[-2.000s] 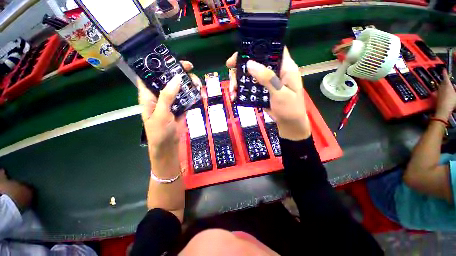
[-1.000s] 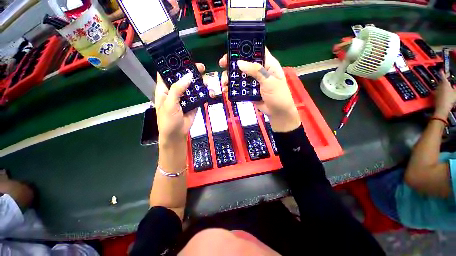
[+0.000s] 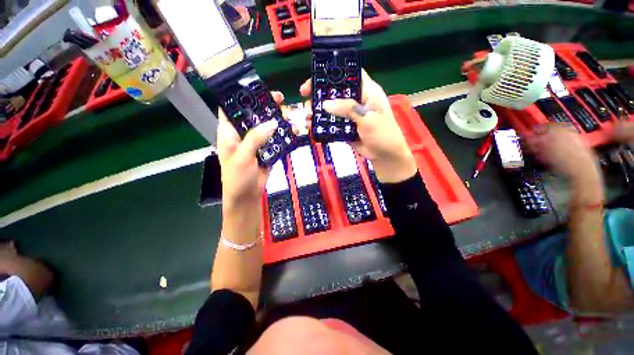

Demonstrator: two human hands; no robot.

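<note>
My left hand holds an open flip phone, tilted to the left, its screen lit white and my thumb on the keypad. My right hand holds a second open flip phone nearly upright, thumb on its keys; its screen top is cut off by the picture's edge. Below both hands lies the red phone tray with several open flip phones, screens white. My hands and sleeve hide part of the tray.
A small desk fan and a red pen are right of the tray. An open flip phone lies below the fan, near another person's blurred hand. A dark smartphone lies left. A pen cup is upper left.
Both held phones shifted slightly, after swinging closer together earlier. My thumbs moved down the keypads. An open flip phone now lies below the fan, and the neighbour's hand moved left.
</note>
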